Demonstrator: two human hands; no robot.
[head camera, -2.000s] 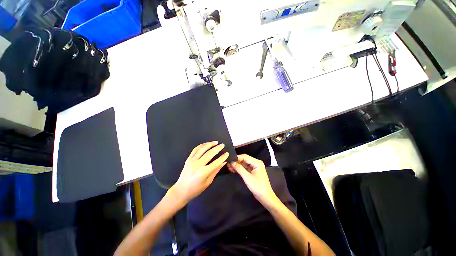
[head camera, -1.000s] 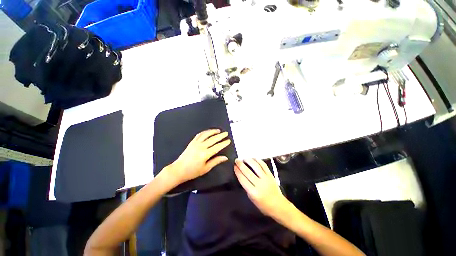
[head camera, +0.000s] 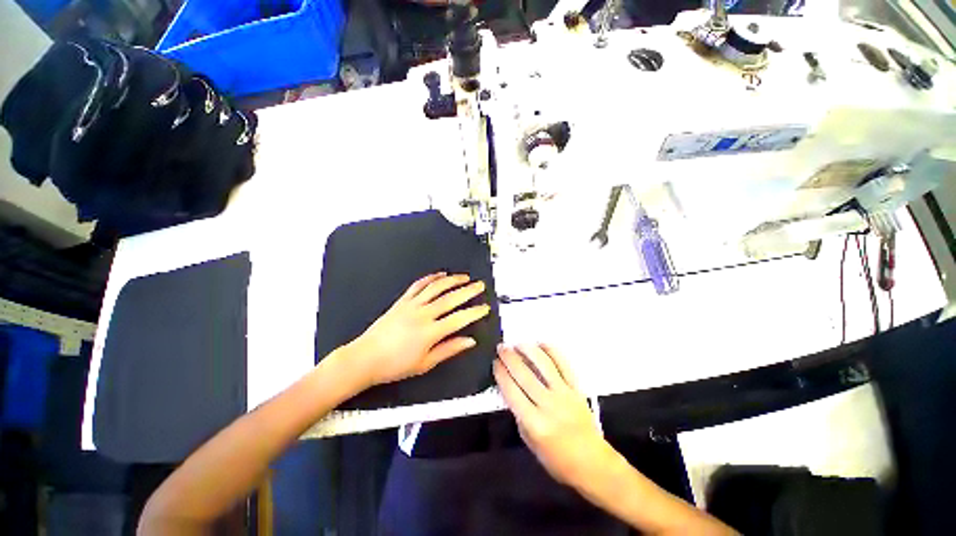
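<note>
A black panel (head camera: 404, 246) with rounded corners lies flat on the white table, its far right corner at the presser foot and needle area (head camera: 484, 222) of the sewing machine. My left hand (head camera: 425, 327) lies flat on the panel with its fingers spread. My right hand (head camera: 550, 414) is palm down at the near right, its fingertips at the panel's right edge; its thumb is hidden, so a pinch cannot be told. A pale piece (head camera: 410, 438) shows at the table's front edge below the panel.
A dark grey panel (head camera: 173, 356) lies at the table's left. A black pile with silvery parts (head camera: 131, 136) and a blue bin (head camera: 257, 47) are behind. A wrench (head camera: 608, 215) and purple-handled screwdriver (head camera: 655, 257) lie under the machine arm (head camera: 755, 147). Black pieces (head camera: 791, 497) sit lower right.
The panel has moved forward along the needle; its near end, over the table's front edge before, now rests on the table. My right hand has gone from pinching the near corner to lying palm down beside the edge.
</note>
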